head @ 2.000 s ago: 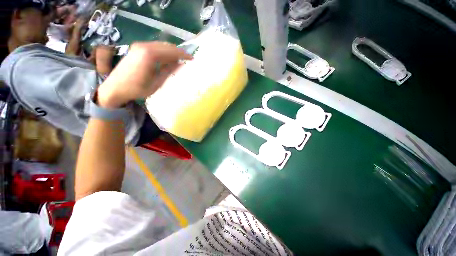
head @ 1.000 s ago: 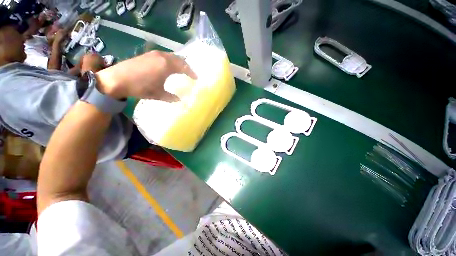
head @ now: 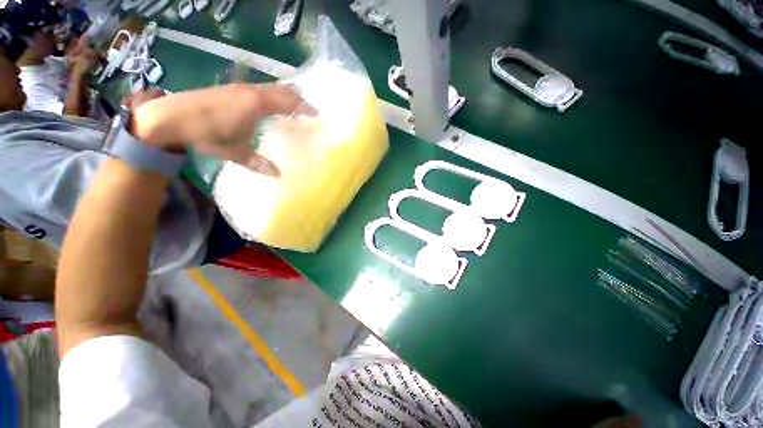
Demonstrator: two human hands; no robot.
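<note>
My left hand (head: 230,121), blurred and with a grey wristband, is at the open upper left side of a clear plastic bag with pale-yellow contents (head: 335,171). Its thumb and fingers are apart, and I see no part between them. Three white oval frames with round disc ends (head: 441,262) lie in an overlapping row right of the bag. Thin clear or silvery sticks (head: 648,280) lie in a loose pile farther right. A blurred brownish shape at the bottom edge (head: 621,421) may be my right hand, mostly cut off.
A dense stack of white frames (head: 729,359) stands at the right edge. A pale rail (head: 569,188) and grey post (head: 423,75) border the green bench (head: 510,343); single frames (head: 535,77) lie beyond. A person in a grey sleeve (head: 63,171) is at the left.
My left hand has moved from above the bag to its left side, and its fingers have spread since one second ago. The view has shifted, showing more of the right-hand stack.
</note>
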